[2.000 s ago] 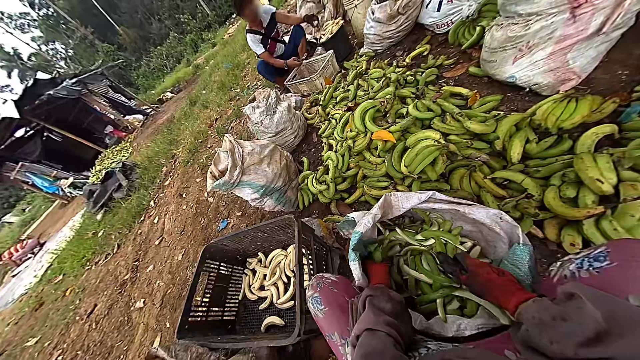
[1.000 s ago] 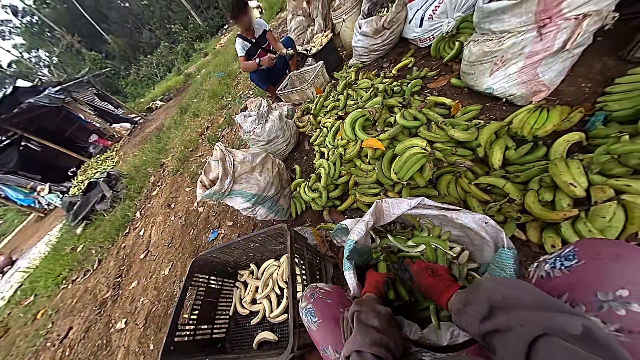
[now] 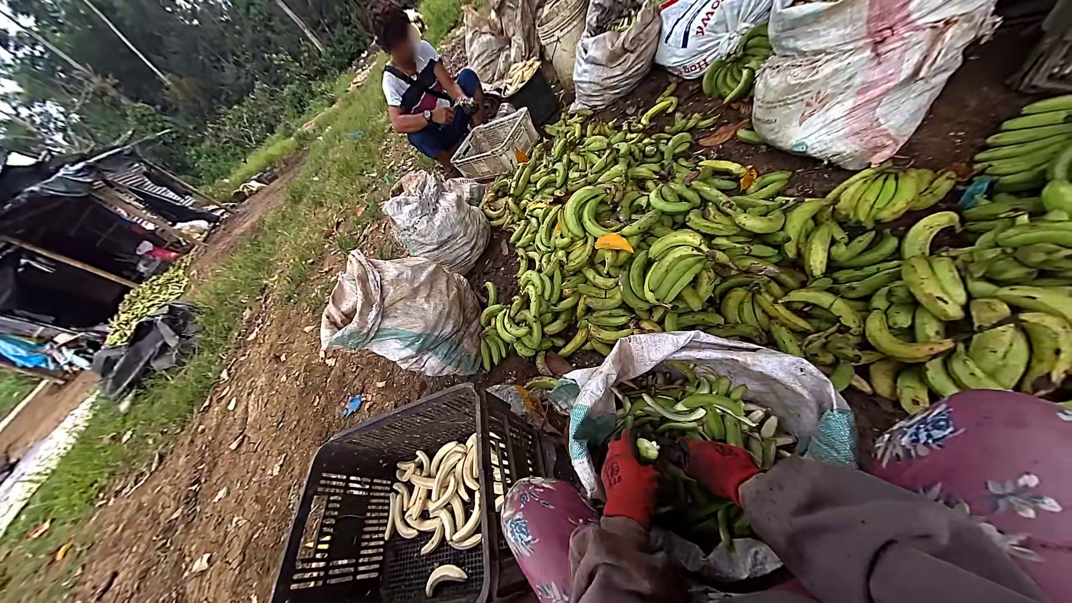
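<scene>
Both hands, in red gloves, are over an open woven sack of green peels, between my knees. My left hand is closed around a banana or plantain, whose pale end shows by the fingertips. Close on its right, my right hand reaches in with dark fingertips; whether it holds a tool or a peel cannot be made out. Left of my knee stands a black plastic crate with peeled pale fruit inside. Beyond the sack lies a large heap of green bananas or plantains.
Two filled woven sacks stand beyond the crate. A person squats at the far side by a pale crate. More sacks line the heap's back edge. Bare soil and grass slope to a tarp shelter on the left.
Both hands have come closer together over the sack; the right hand, earlier farther right with a long green piece near it, is now beside the left.
</scene>
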